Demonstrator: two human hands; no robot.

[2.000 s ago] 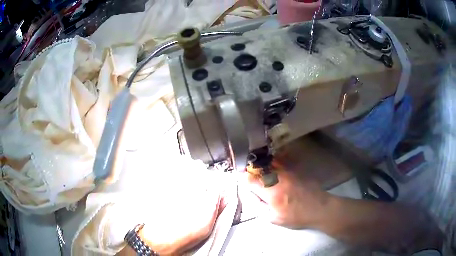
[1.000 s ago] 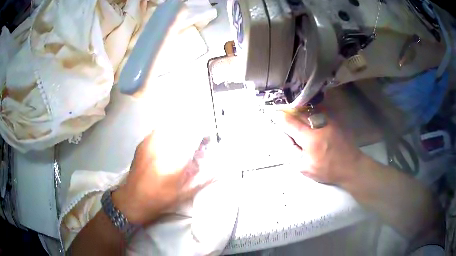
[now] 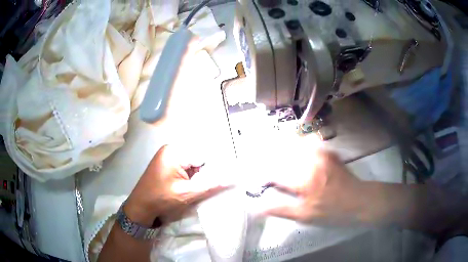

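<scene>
A cream-white garment piece (image 3: 223,225) hangs over the table's front edge between my hands, its upper part lost in glare. My left hand (image 3: 172,187), with a metal watch at the wrist, is on the fabric with thumb and fingers around it. My right hand (image 3: 323,192) is bent toward the left hand, in front of the needle area; its fingertips are washed out, so its hold is unclear. The sewing machine head (image 3: 279,56) stands behind the hands. The presser foot area (image 3: 287,115) is partly in glare, with no hand at it.
Heaped cream fabric (image 3: 77,102) with dotted trim lies at the left. The lamp bar (image 3: 165,77) hangs between heap and machine head. Shears (image 3: 418,156) lie beyond my right forearm. A light blue tassel (image 3: 421,97) hangs from the machine arm. A printed ruler (image 3: 287,248) runs along the front edge.
My right hand has come away from the needle area toward the front and left, nearer my left hand. The left hand has moved slightly frontward. The view has shifted since the first frame.
</scene>
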